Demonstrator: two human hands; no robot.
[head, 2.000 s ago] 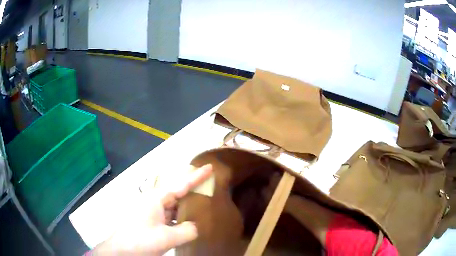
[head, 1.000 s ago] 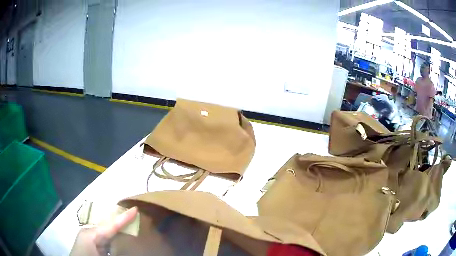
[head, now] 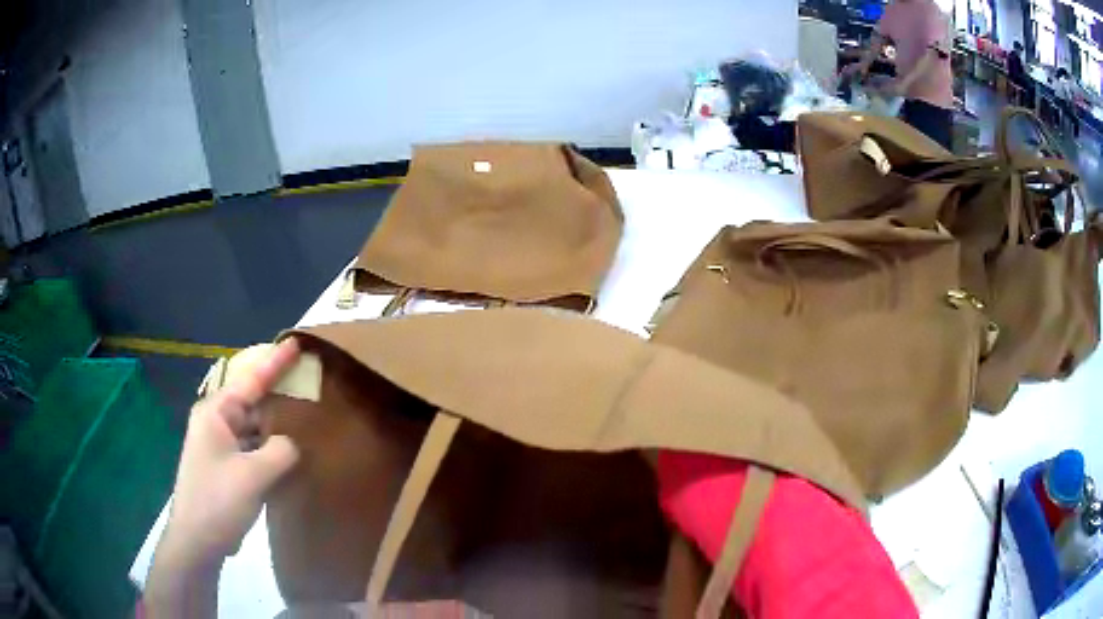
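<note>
A brown tote bag [head: 520, 363] lies in front of me, its mouth open toward me and its interior dark. My left hand [head: 242, 441] holds the mouth's left corner beside a pale beige side tab [head: 298, 376], thumb and fingers around the edge. My right arm, in a red sleeve [head: 792, 544], reaches into the bag at the right; my right hand is hidden inside. Two narrow straps, one a brown strap [head: 415, 502], hang across the mouth.
A brown bag [head: 496, 224] lies behind; another bag [head: 835, 339] and more lie to the right on the white table [head: 677, 200]. A blue container [head: 1038, 532] and a thin dark stick [head: 993, 550] are at right. Green crates [head: 91, 466] stand left. A person [head: 922, 55] is behind.
The view has turned right and down. The open bag shows wider, and the red sleeve shows more at its right side. My left hand still holds the left corner. The blue container has come into fuller view.
</note>
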